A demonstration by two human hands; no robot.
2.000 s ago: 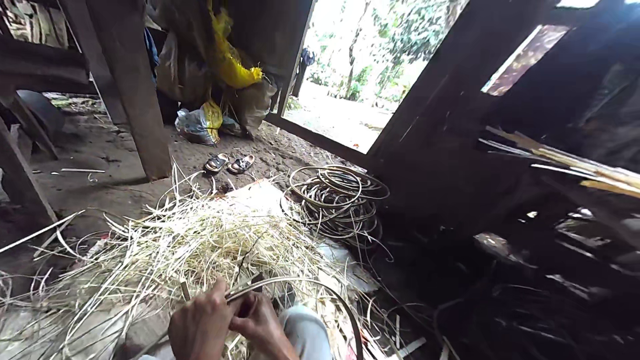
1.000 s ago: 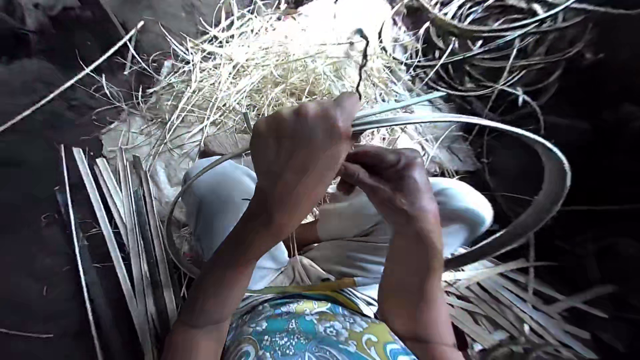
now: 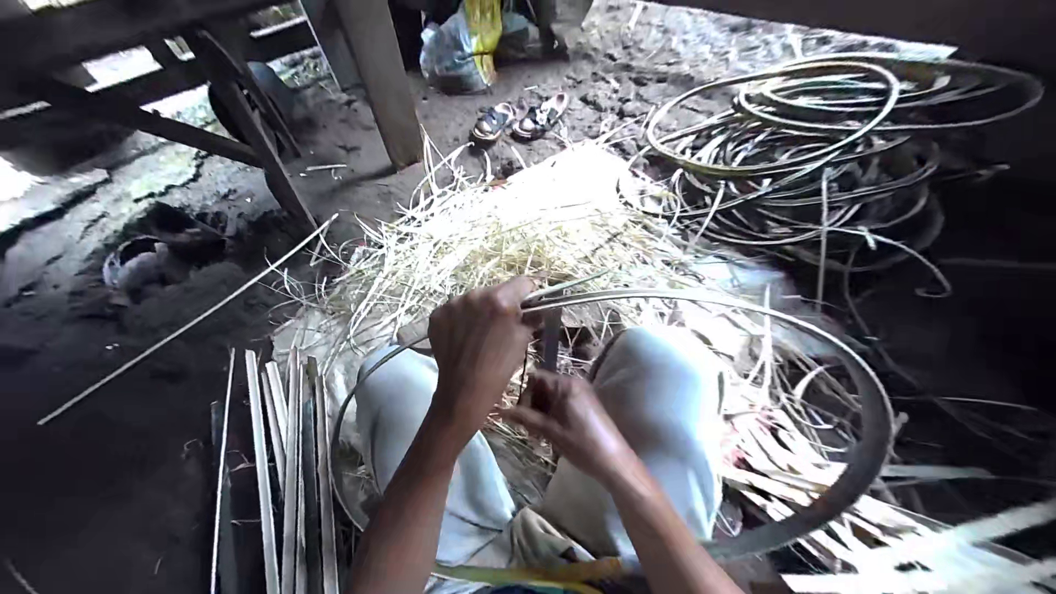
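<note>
My left hand is closed around a long bent strip, apparently bamboo or cane, which loops out to the right and back toward my lap. Its other side curves down past my left knee. Lower and to the right, my right hand grips the handle of a knife, whose dark blade points up toward the strip near my left hand. Fingers hide most of the handle. Pale thin shavings lie heaped beyond my knees.
Coiled strips are piled at the back right. Straight split strips lie at my left, and more at my right. A pair of sandals, a wooden post and a plastic bag stand beyond the shavings.
My right hand has moved down, away from my left hand, and the knife blade now shows between them. The strip stays in my left hand. The view has tilted up since one second ago.
</note>
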